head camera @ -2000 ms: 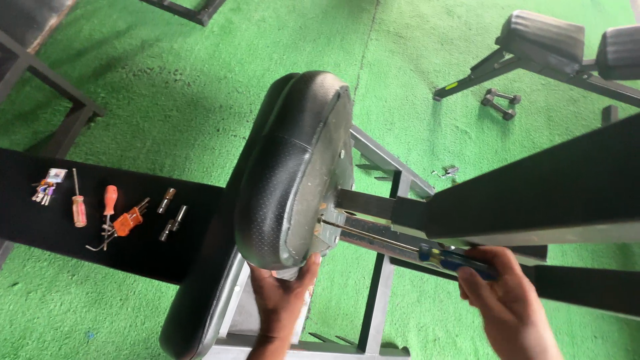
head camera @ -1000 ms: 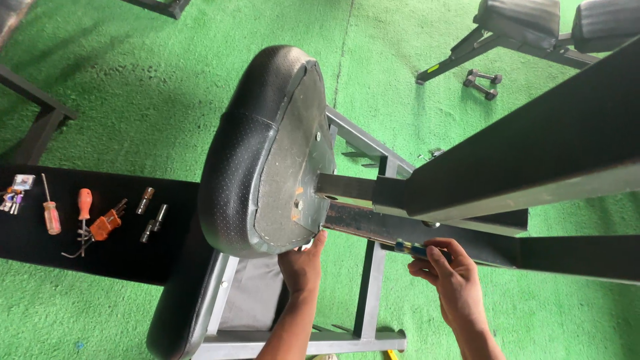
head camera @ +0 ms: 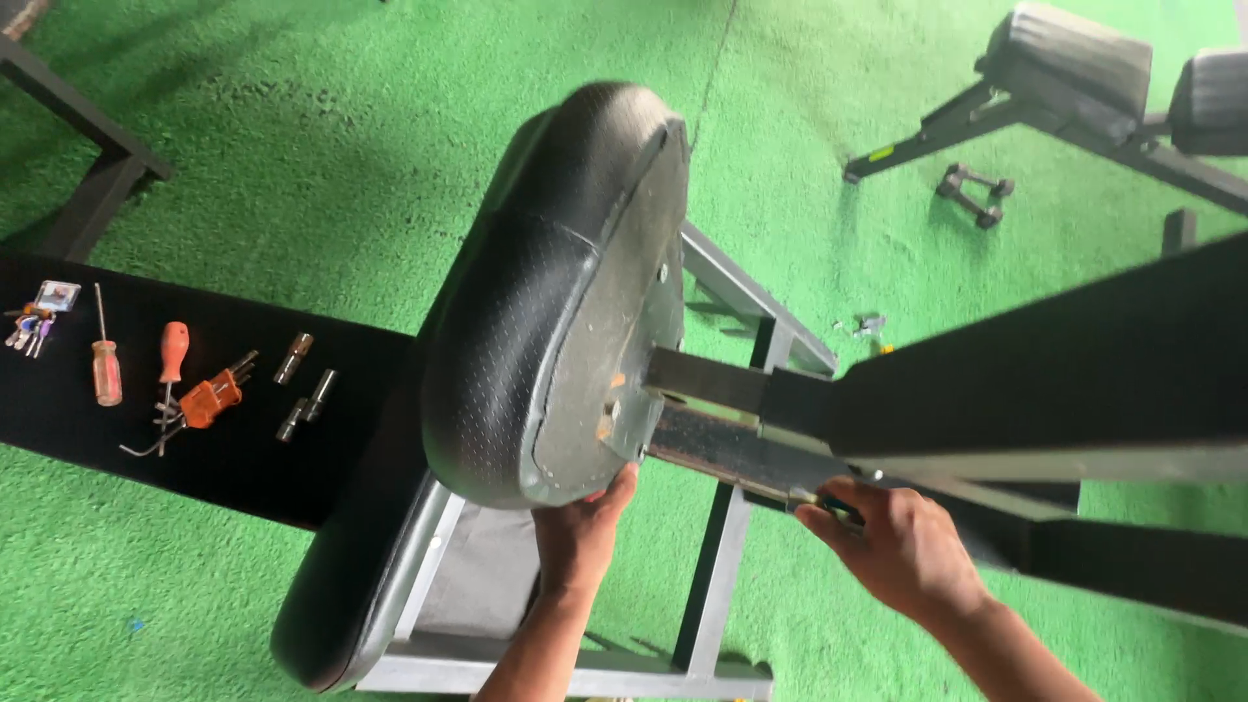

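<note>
My right hand is closed around the handle of a screwdriver, mostly covered by the fingers. Its thin shaft runs left below a dark steel bar to the lower edge of a metal bracket. That bracket sits on the bare back board of a black padded cushion. Bolt heads show on the board. From beneath, my left hand touches the cushion's lower end, thumb up near the bracket; something small and red shows by its fingertips, and whether it grips anything is unclear.
On a black bench pad at left lie two screwdrivers, an orange hex key set, sockets and keys. Thick frame beams cross the right side. Another bench and a small dumbbell-like item stand beyond.
Two seconds ago the screwdriver's blue handle and shaft showed plainly, with the tip higher on the bracket; now the tool lies lower and my right hand covers most of its handle.
</note>
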